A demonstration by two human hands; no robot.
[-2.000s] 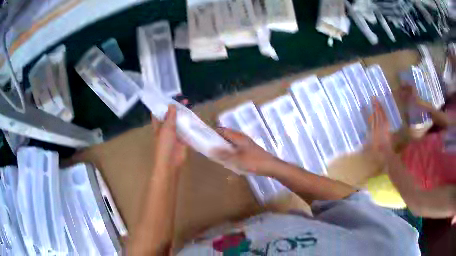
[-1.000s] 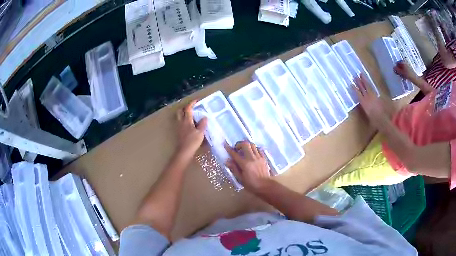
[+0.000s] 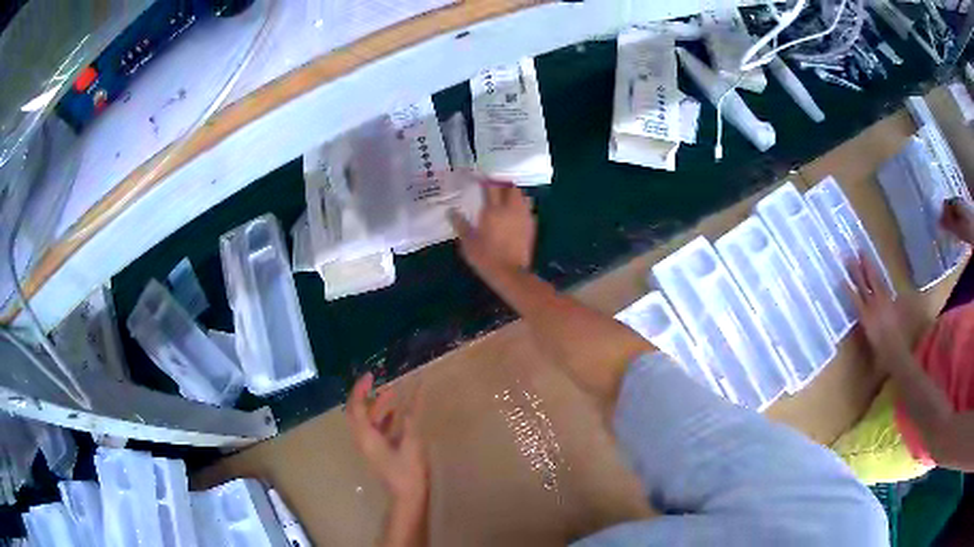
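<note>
My right hand [image 3: 500, 230] reaches over the dark green surface, blurred. Its thumb and fingers are at the end of a white printed packet [image 3: 422, 176] in a group of flat white packets; whether they grip it I cannot tell. My left hand [image 3: 390, 438] is low over the brown cardboard, fingers apart, empty. A row of translucent white trays [image 3: 721, 321] lies right of my right forearm, which hides part of the nearest one.
A white-edged shelf [image 3: 246, 139] crosses the upper left. A metal bracket [image 3: 139, 417] and stacked trays [image 3: 139, 497] are at left. Clear trays [image 3: 267, 310] lie on the green. White slim pieces and cords [image 3: 844, 43] lie at upper right. A coworker's hand [image 3: 876, 305] touches the row's far end.
My hands have left the nearest tray in the row. My right hand has moved up and forward to the white packets. My left hand has drawn back, open. The view has shifted left.
</note>
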